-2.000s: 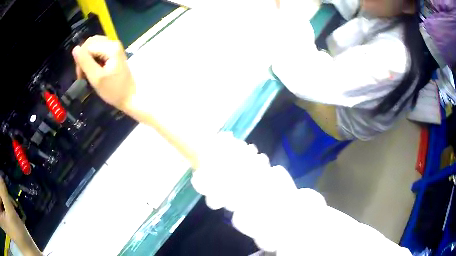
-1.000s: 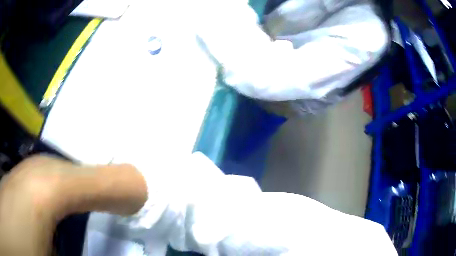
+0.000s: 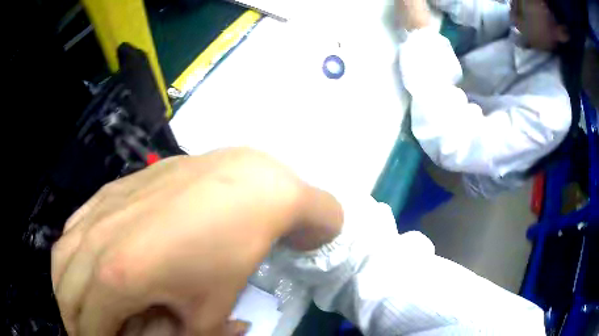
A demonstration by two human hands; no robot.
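My right hand (image 3: 177,236) is large and close to the camera at lower left, back of the hand up, fingers curled downward. Its palm side is hidden, so I cannot tell whether it holds anything. A flat white piece (image 3: 257,311) shows just below the wrist, with a fingertip at its edge. Behind the hand lies the black clamping fixture (image 3: 105,131), mostly dark, with a small red ball tip (image 3: 153,159) showing above the knuckles. My left hand cannot be made out.
A small dark ring (image 3: 333,67) lies on the white bench top (image 3: 282,105). A yellow post (image 3: 125,33) and yellow edging (image 3: 217,52) stand beyond. A neighbouring worker in a pale smock (image 3: 486,125) leans at the bench on the right, near blue racks (image 3: 561,230).
My right hand has gone from above the fixture to close in front of the camera. My left hand, at the lower left edge two seconds ago, no longer shows. The view has shifted.
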